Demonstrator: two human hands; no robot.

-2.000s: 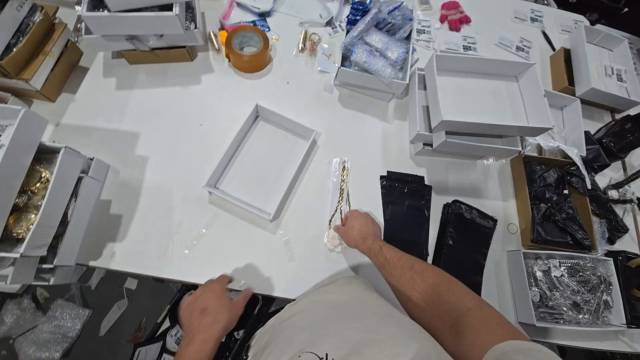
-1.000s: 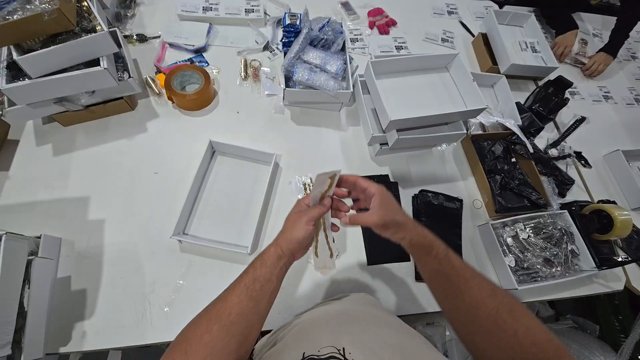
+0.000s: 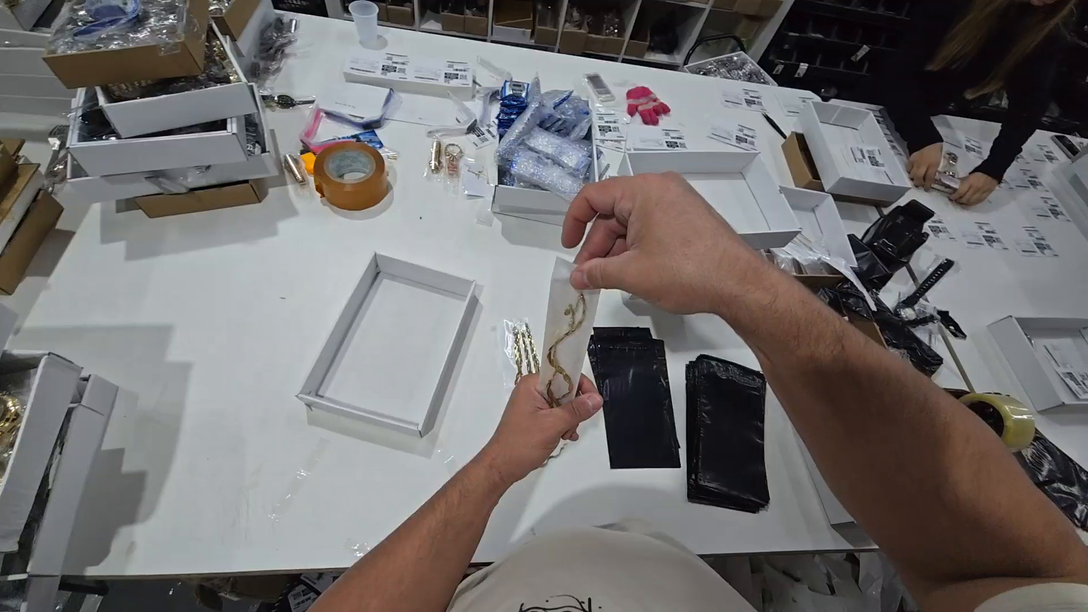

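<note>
My left hand [image 3: 544,425] grips the lower end of a narrow translucent sleeve [image 3: 568,336] with a gold-coloured chain inside. At the sleeve's top edge is my right hand [image 3: 650,242], its thumb and fingers pinching the corner. Behind my left hand, a clear bag of gold-coloured chains [image 3: 522,347] lies on the table. Just right of the sleeve lie two stacks of black plastic mailing bags, a nearer one [image 3: 636,399] and a farther-right one [image 3: 727,433]. An open, shallow white cardboard box [image 3: 387,340] sits to the left.
A roll of brown packing tape [image 3: 350,174] and a white box of bubble-wrapped packets [image 3: 544,161] stand farther back. Stacked boxes [image 3: 161,153] occupy the back left. More white boxes [image 3: 722,191] stand beyond my right arm. Another person's hands [image 3: 948,174] hold a small item at the back right.
My left hand has come from the table's front edge to hold the sleeve with the chain. My right hand has lifted from the table and moved up to the sleeve's top. The view has shifted.
</note>
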